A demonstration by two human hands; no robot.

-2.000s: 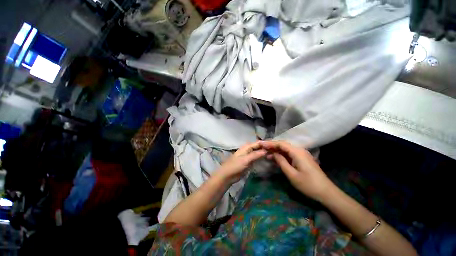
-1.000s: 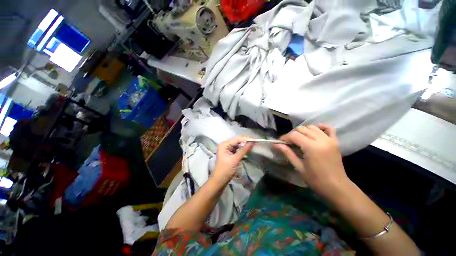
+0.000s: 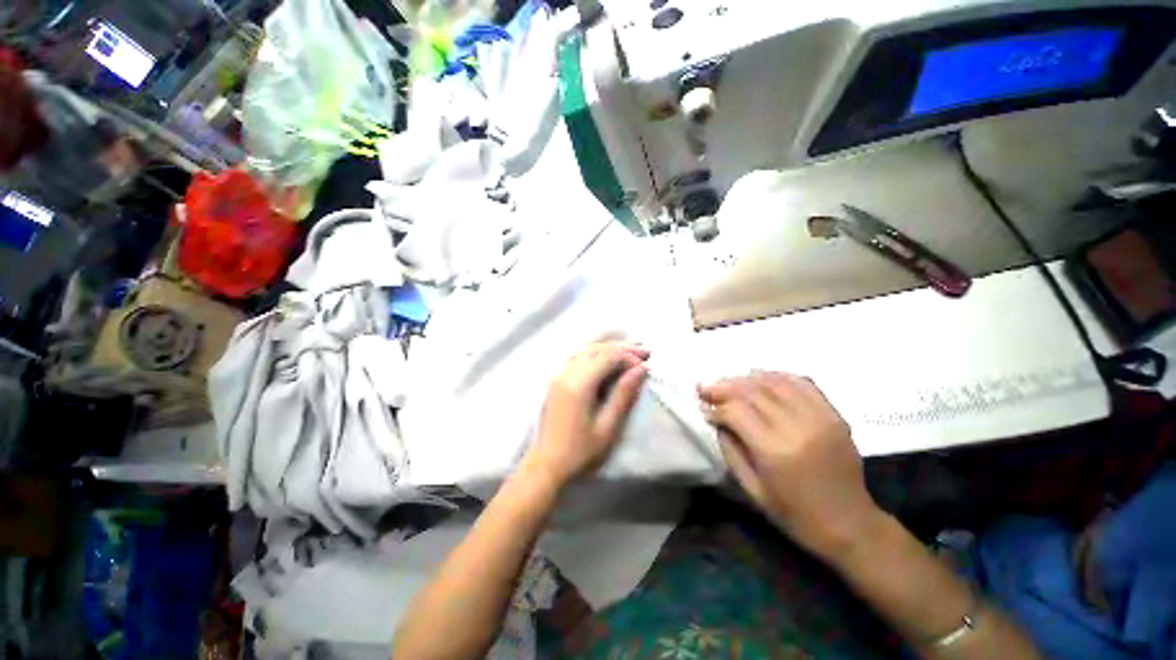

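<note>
A light grey fabric panel (image 3: 522, 348) lies on the machine table, running up towards the needle area under the white sewing machine head (image 3: 761, 77). My left hand (image 3: 591, 410) pinches the panel's edge left of and below the needle. My right hand (image 3: 784, 451) pinches the same edge a little to the right, near the table's front edge. A short stretch of edge shows between the hands. The fabric's lower part hangs over the table front. Thread snips (image 3: 903, 250) with dark red handles lie on the machine bed right of the needle.
A crumpled grey bundle (image 3: 323, 400) with a blue piece (image 3: 409, 307) lies at the left. Behind it are a red plastic bag (image 3: 236, 232) and a clear bag (image 3: 316, 90). Another machine (image 3: 161, 338) stands far left. A ruler scale (image 3: 967, 393) is printed on the table. A black cable crosses the right.
The view has swung right and now shows the machine head and snips. Both hands have moved from above the lap up to the tabletop with the fabric edge between them.
</note>
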